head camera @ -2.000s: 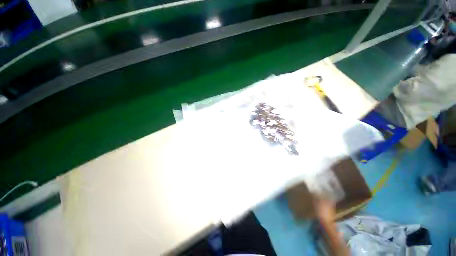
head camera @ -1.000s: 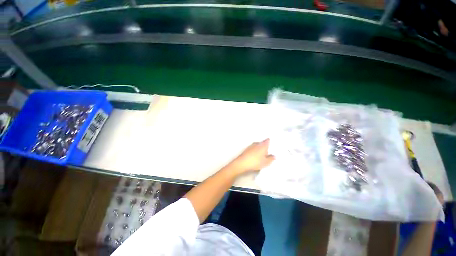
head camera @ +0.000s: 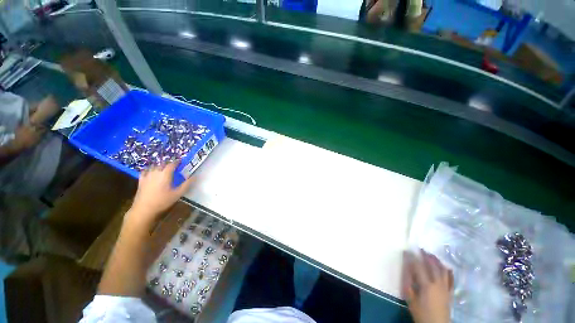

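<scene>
The blue parts bin sits at the left of the bench, holding a heap of small shiny metal parts. My left hand is at its near right corner, fingers over the rim and thumb by the white label. My right hand is slightly blurred at the left edge of the milky film sheets; whether it grips the film is unclear. A second heap of metal parts lies on the film at the right.
An open carton below the bench's near edge holds small part clusters on a white sheet. White boards run along the green conveyor. A white cable lies behind the bin. A person's arms show at the far left.
The view has swung left. My left hand has moved from the film's left edge to the blue bin. My right hand has moved from the film's right side to its left edge.
</scene>
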